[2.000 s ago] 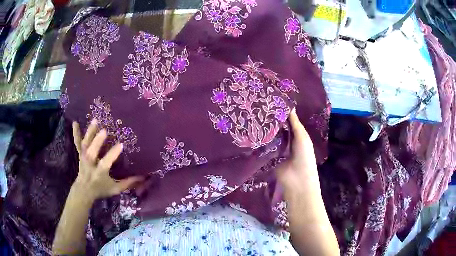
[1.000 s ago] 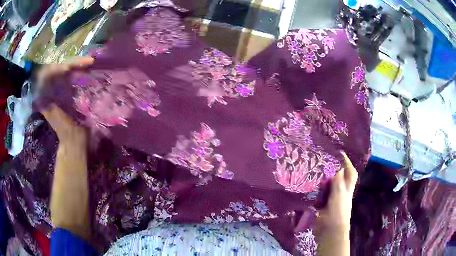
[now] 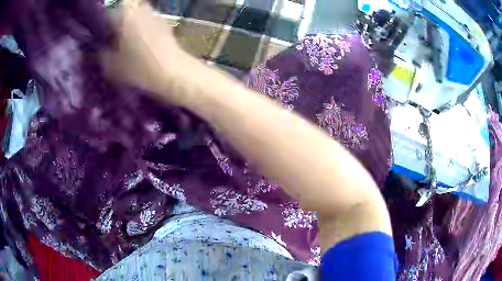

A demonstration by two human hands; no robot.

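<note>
The plum-purple floral cloth [image 3: 352, 110] lies from the table's front over my lap, its right part beside the sewing machine. My right forearm crosses the view from lower right to upper left. My right hand [image 3: 137, 49] is at the upper left, strongly blurred, against a blurred mass of purple cloth. Its fingers cannot be made out, so its hold on the cloth is unclear. My left hand is not visible.
The white and blue sewing machine [image 3: 429, 60] with a yellow label stands at upper right. A greyish twisted strand [image 3: 427, 148] hangs at its front. The plaid cover [image 3: 220, 38] lies at the top. Pink crinkled fabric [image 3: 479, 236] hangs right. Red cloth [image 3: 58, 260] shows lower left.
My right hand has swung from the cloth's right side to the upper left. My left hand has gone out of sight. The spread cloth's left part is now bunched and blurred at the left.
</note>
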